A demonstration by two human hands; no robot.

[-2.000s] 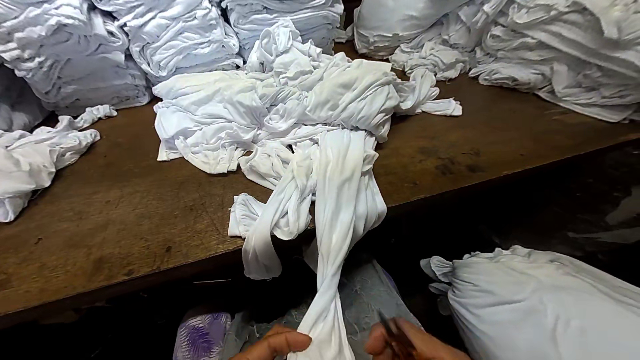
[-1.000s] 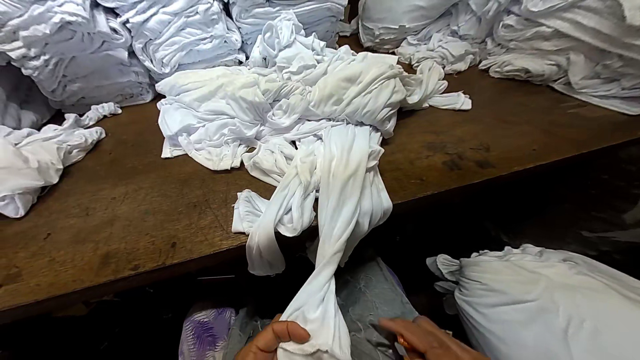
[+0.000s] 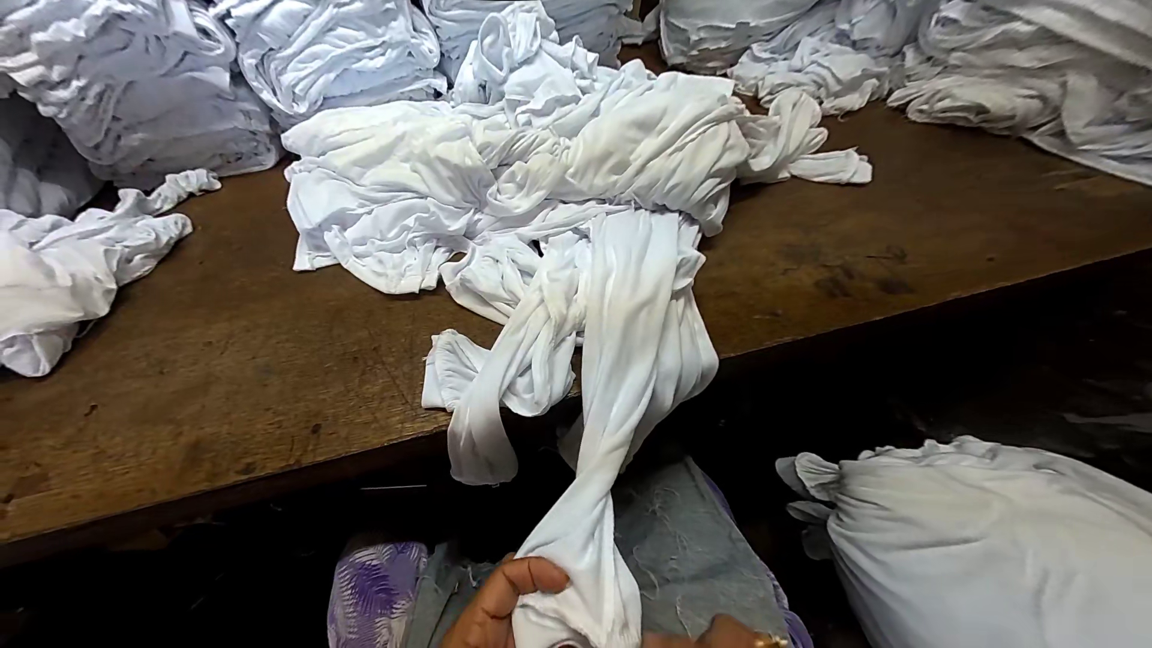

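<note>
A strip of white knit fabric [image 3: 603, 432] runs from the heap of white garments [image 3: 621, 144] on the wooden table [image 3: 270, 360], over the front edge and down to my lap. My left hand [image 3: 504, 594] holds its lower end between thumb and fingers. Low in the frame, partly cut off, my right hand [image 3: 720, 634] is close to the right side of that end. A small brass-coloured bit of something shows at its fingers; what it holds cannot be made out. A grey cloth [image 3: 684, 540] with loose threads lies over my lap.
Folded stacks of white cloth [image 3: 333, 54] line the back left of the table. Another white garment [image 3: 54, 279] lies at the left edge. More white cloth [image 3: 1017, 81] is piled at the back right. A bulging white cloth bundle [image 3: 990, 549] stands low on the right.
Two seconds ago a dark pointed tool showed in my right hand; now it is not visible. The right hand has moved lower and nearer the fabric's end, mostly out of frame.
</note>
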